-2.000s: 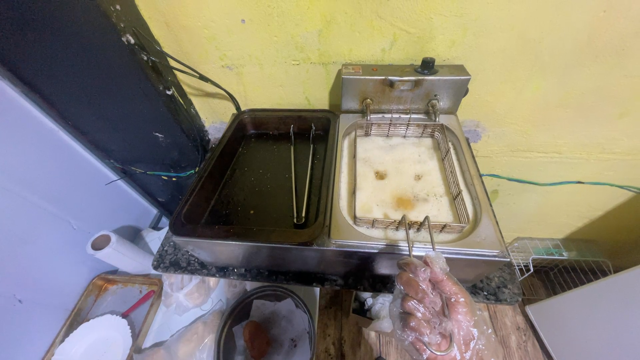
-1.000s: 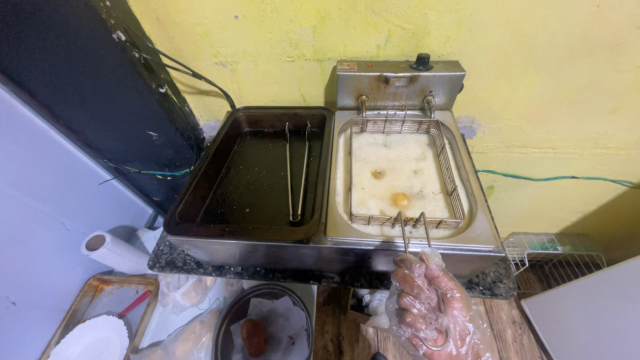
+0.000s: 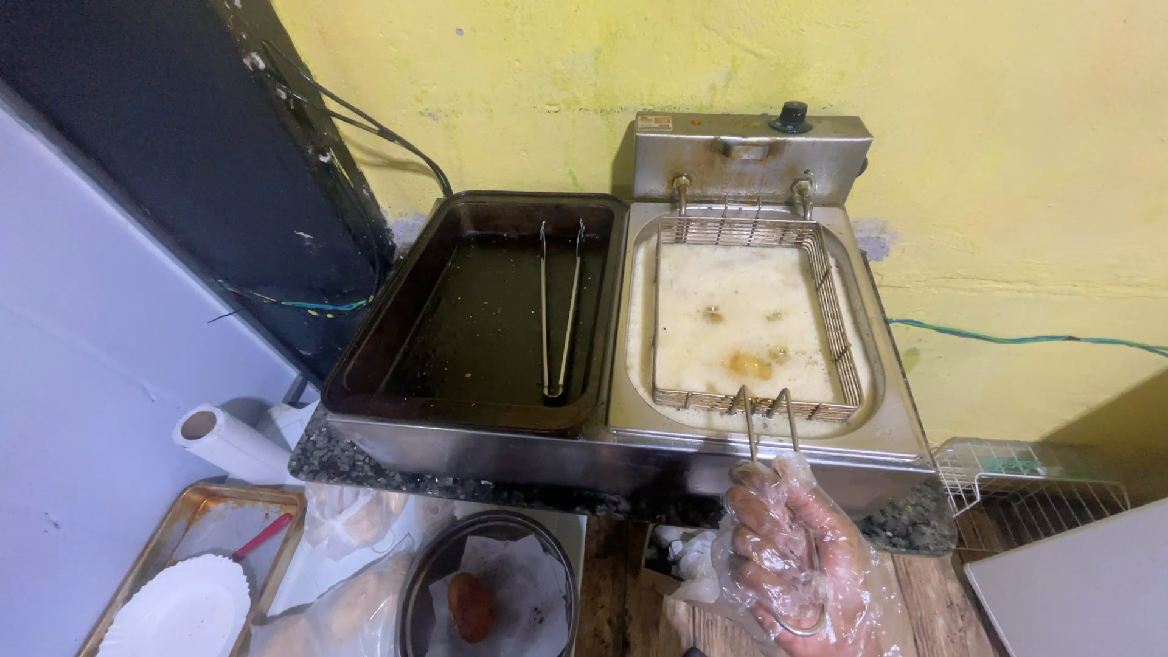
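My right hand (image 3: 798, 557), in a clear plastic glove, is closed around the wire handle of the fryer basket (image 3: 844, 351). The basket sits in foaming oil (image 3: 721, 283) in the steel electric fryer (image 3: 753, 151), and a few browned bits of food (image 3: 748, 365) show through the foam. To the left of it, metal tongs (image 3: 570, 315) lie in a dark rectangular pan (image 3: 474, 424). My left hand is out of the frame.
Lower left, a round dark pan (image 3: 415, 566) holds paper and a browned fried piece (image 3: 470, 607). Near it are bagged food (image 3: 347, 602), a metal tray (image 3: 292, 529) with a white paper plate (image 3: 182, 611), and a paper roll (image 3: 228, 443). A wire rack (image 3: 1040, 488) stands at right.
The browned patch in the foam near the basket's front looks larger than two seconds ago. My right hand keeps its hold on the basket handle.
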